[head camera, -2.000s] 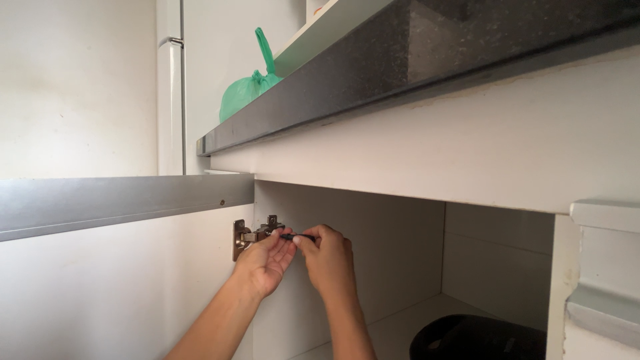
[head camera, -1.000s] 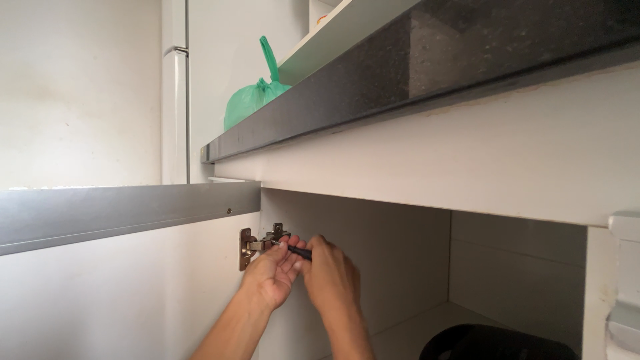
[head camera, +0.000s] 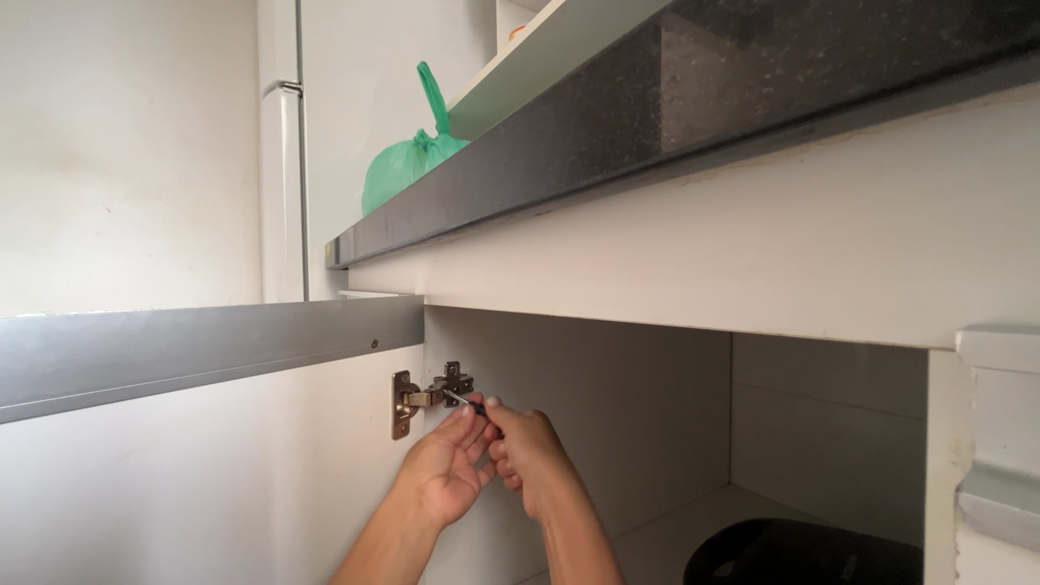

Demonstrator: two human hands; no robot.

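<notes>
A metal concealed cabinet hinge (head camera: pixel 426 396) joins the open white cabinet door (head camera: pixel 244 479) to the inner side wall of the cabinet. My right hand (head camera: pixel 528 447) grips the dark handle of a small screwdriver (head camera: pixel 478 408). Its thin metal shaft points up and left, with the tip at the hinge arm by the mounting plate. Just below the hinge, my left hand (head camera: pixel 455 463) is palm up, its fingertips steadying the front of the screwdriver. Most of the handle is hidden by the fingers.
A dark stone countertop (head camera: pixel 569 146) overhangs the cabinet, with a tied green plastic bag (head camera: pixel 406 166) on it. The door's grey metal edge strip (head camera: pixel 203 345) runs left. Inside the cabinet, a black object (head camera: pixel 804 552) stands at the lower right.
Both hands remain at the hinge. The screwdriver has tilted, its shaft now pointing up and left, where it lay nearly level two seconds ago.
</notes>
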